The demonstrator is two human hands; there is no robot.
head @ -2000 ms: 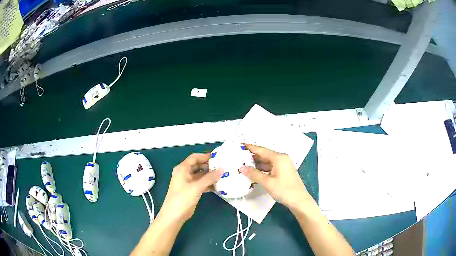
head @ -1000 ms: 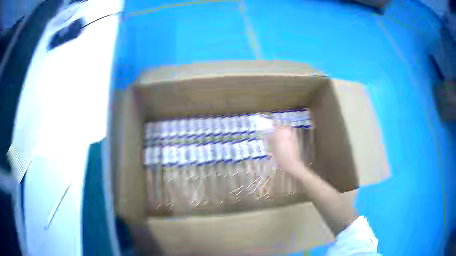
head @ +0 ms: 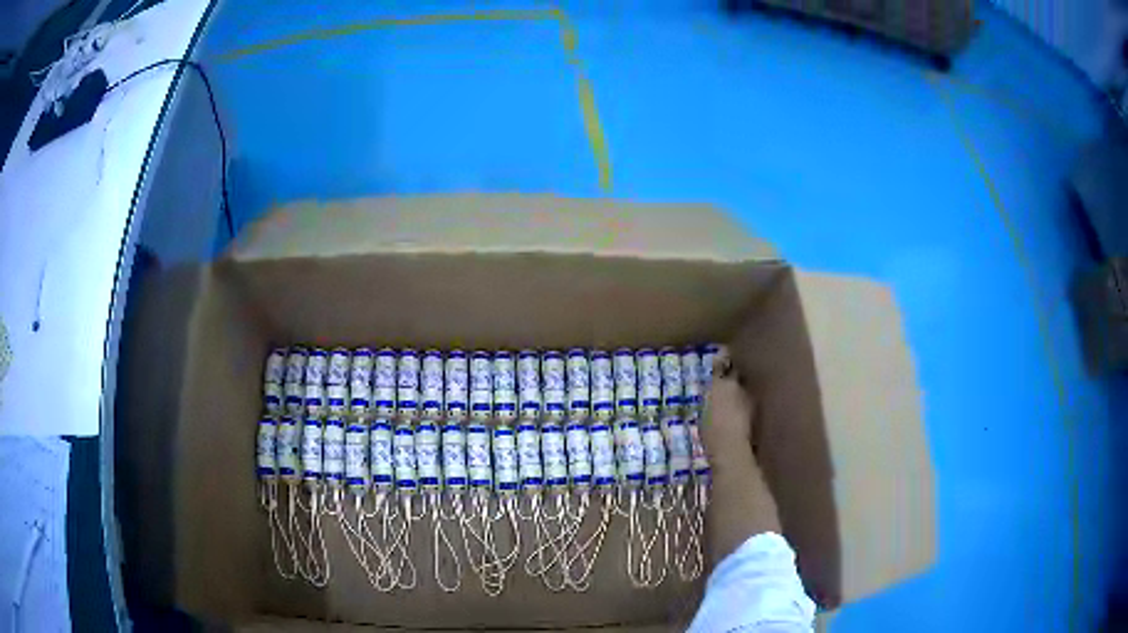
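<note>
An open brown carton [head: 520, 291] holds two tight rows of white units with blue bands. The upper row [head: 505, 381] and lower row [head: 505, 455] run across the carton, with pale cord loops [head: 495, 544] lying toward me below the lower row. My right hand [head: 732, 427] is inside the carton at the right end of the rows, its fingers at the top of the last unit. The fingers are small and partly hidden, so I cannot tell whether they grip it. My left hand is out of view.
A bench edge with white paper sheets [head: 62, 284] runs down the left. A dark clip or device [head: 68, 109] with a black cable lies on it. Blue floor [head: 408, 111] with yellow lines surrounds the carton. A dark object [head: 884, 22] stands at the top right.
The view has swung from the bench to the carton. Since one second ago, my right hand has moved rightward along the rows to their right end.
</note>
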